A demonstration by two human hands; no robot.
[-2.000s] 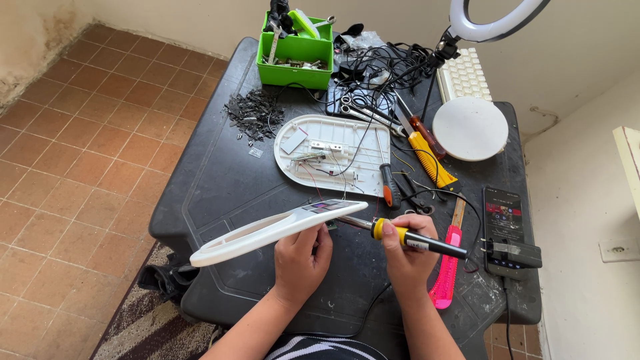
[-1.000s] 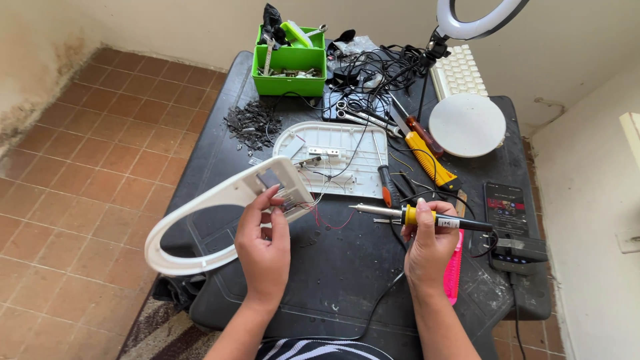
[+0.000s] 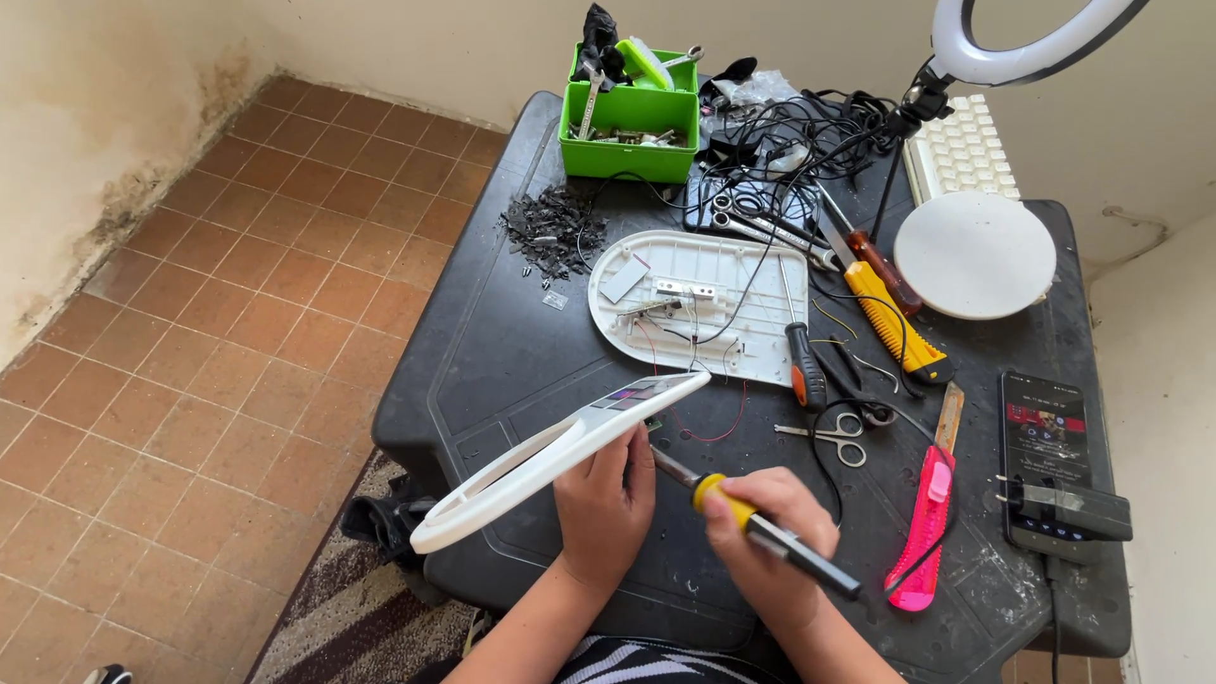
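Observation:
My left hand (image 3: 605, 499) holds the white plastic cover (image 3: 560, 461), an oval-ended shell with a large opening, tilted above the table. Fingers of that hand are partly hidden under the cover, beside a small green circuit board (image 3: 654, 425). In my right hand (image 3: 774, 532) is a soldering iron (image 3: 727, 496) with a yellow collar; its metal barrel points up and left toward the cover's underside, where the tip is hidden. Behind the cover lies the white ribbed base shell (image 3: 741, 328) with a metal load cell (image 3: 688, 290) and thin wires.
Around lie a green toolbox (image 3: 629, 171), black plastic scraps (image 3: 551, 233), a screwdriver (image 3: 804, 366), small scissors (image 3: 841, 434), a yellow utility knife (image 3: 893, 318), a pink utility knife (image 3: 920, 541), a phone (image 3: 1045, 427), a white disc (image 3: 976, 255), tangled cables (image 3: 807, 133) and a ring light (image 3: 1035, 62).
One second ago the cover was turned with its inner side visible and the iron stood apart from it. Now the cover is tilted edge-on and the iron's front end is beneath it.

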